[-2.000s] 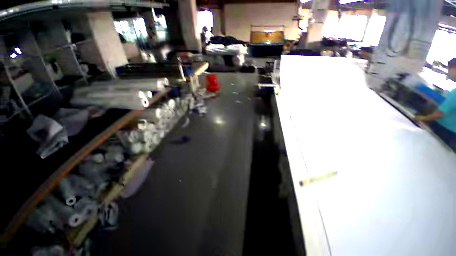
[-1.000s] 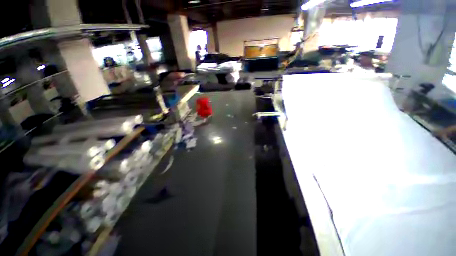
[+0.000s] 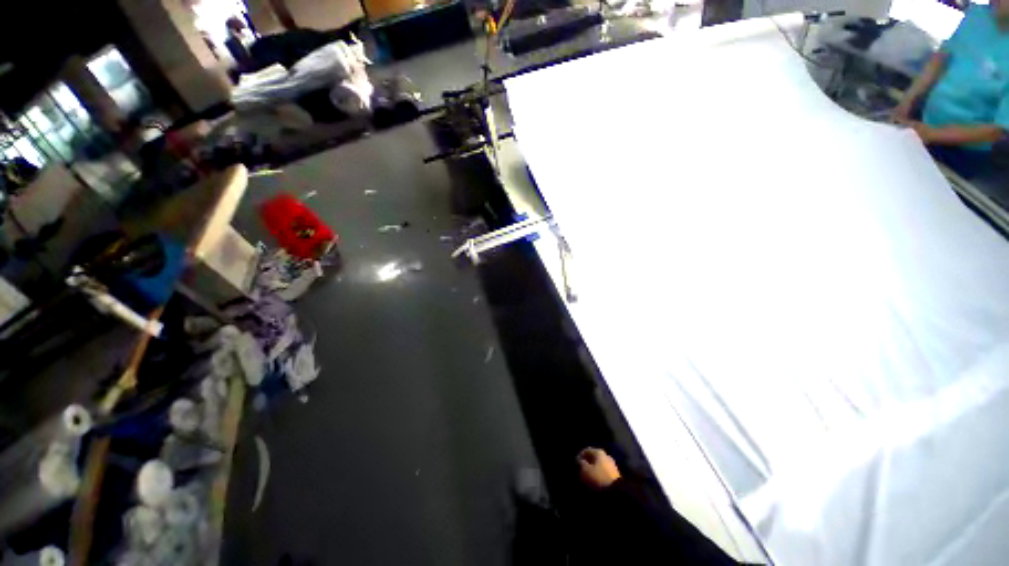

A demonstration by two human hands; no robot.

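Note:
A wide white fabric ply [image 3: 708,199] lies over the long table, overexposed, with folds and ripples across its nearer part. Its left border runs beside the pale table rim [image 3: 620,387]. My left hand [image 3: 599,467] shows small and blurred at the lower middle, left of the rim, with a dark sleeve behind it. Its fingers look curled; whether they hold anything cannot be told. It appears apart from the cloth. My right hand is out of the picture.
A co-worker in turquoise [image 3: 968,83] stands at the far side, hands near the cloth edge. A pale rail with blue parts [image 3: 509,237] juts out from the table's left side. A red crate [image 3: 297,227], scraps and rolls [image 3: 155,482] stand left on the grey floor [image 3: 387,365].
The view has moved forward along the table and tilted. The rail and red crate are nearer. My left hand has come into view, the co-worker is back in view, and the cloth shows more folds.

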